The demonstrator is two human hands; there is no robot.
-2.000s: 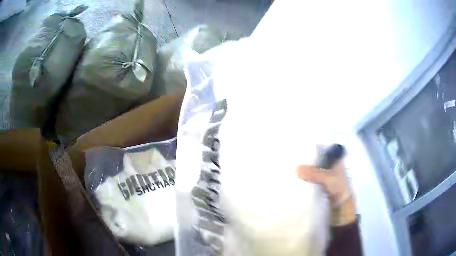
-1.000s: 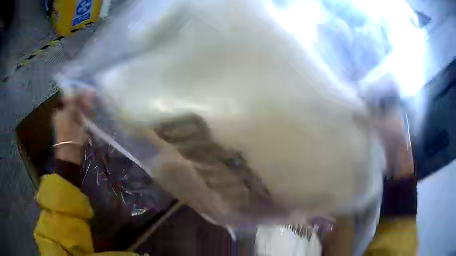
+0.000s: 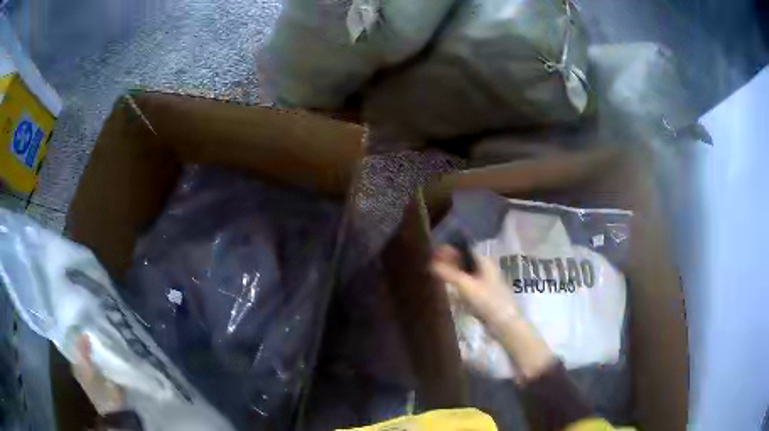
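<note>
My left hand (image 3: 97, 379), at the lower left, grips a bagged white garment (image 3: 110, 316) with dark lettering, held beside and partly over the left carton's edge. My right hand (image 3: 485, 295) is over the left part of the right carton (image 3: 658, 337). A short dark thing, likely the marker pen (image 3: 464, 254), shows between its fingers; both are blurred. Below and beside that hand, another bagged white garment (image 3: 582, 316) with "SHUTIAO" lettering lies flat in the right carton. The left carton (image 3: 261, 139) holds dark garments in shiny clear bags (image 3: 228, 252).
Tied grey-green woven sacks (image 3: 497, 76) bulge behind the cartons. A yellow thing with a blue emblem (image 3: 17, 139) stands at the far left edge. Speckled grey floor (image 3: 202, 50) shows behind the left carton. A pale, blurred upright surface (image 3: 734, 252) is at the right.
The bagged white garment held across the view by both hands is now at the lower left in my left hand. My right hand is off it and over the right carton. The view has shifted.
</note>
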